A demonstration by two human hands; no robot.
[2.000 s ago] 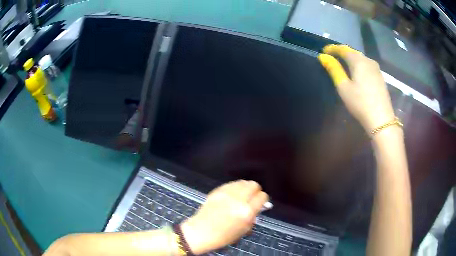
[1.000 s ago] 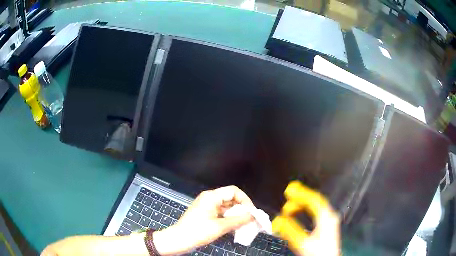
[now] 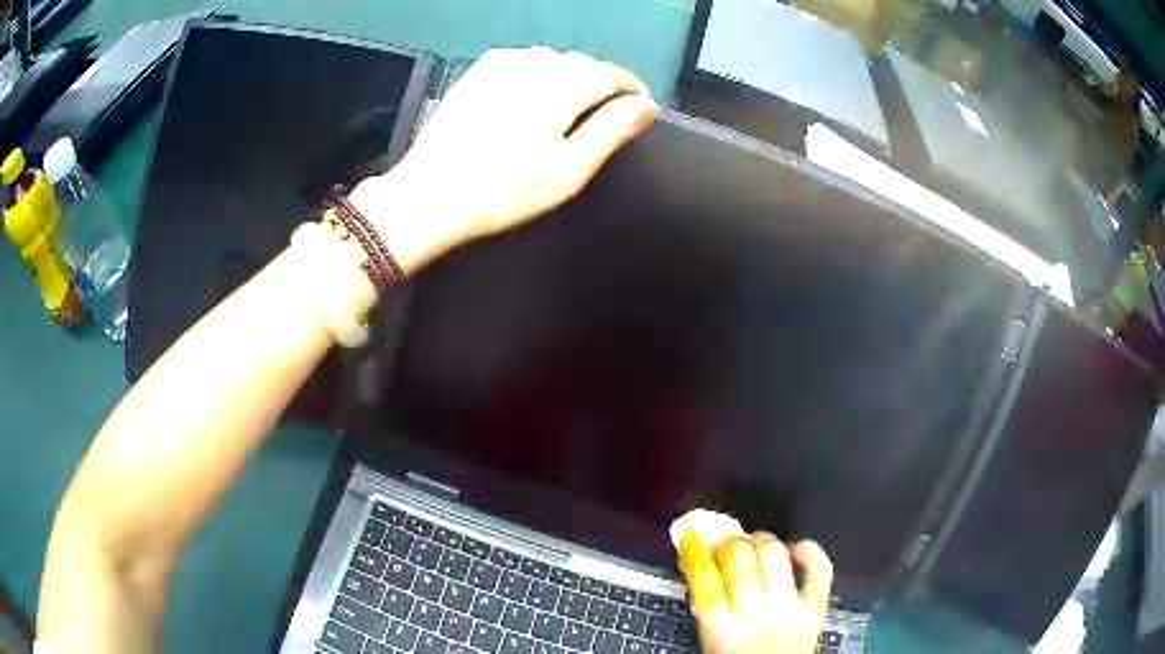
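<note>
The middle screen (image 3: 613, 345) is a wide black panel above the laptop keyboard (image 3: 486, 588). My left hand (image 3: 524, 141) is at its top edge, fingers bent over the frame, covering the upper left corner. My right hand (image 3: 756, 594), with yellow finger cots, presses a small white wiping cloth (image 3: 707, 524) near the screen's lower edge. The left side screen (image 3: 262, 166) is partly behind my left forearm. The right side screen (image 3: 1054, 473) is hinged at the right.
A yellow bottle (image 3: 41, 243) and a clear bottle (image 3: 92, 243) stand at the left on the green mat (image 3: 51, 447). Closed grey units (image 3: 792, 64) lie behind the screens. A white strip (image 3: 933, 211) lies along the middle screen's top right edge.
My left hand has let go of the cloth and moved up to the screen's top edge. My right hand has taken the cloth and holds it against the lower screen.
</note>
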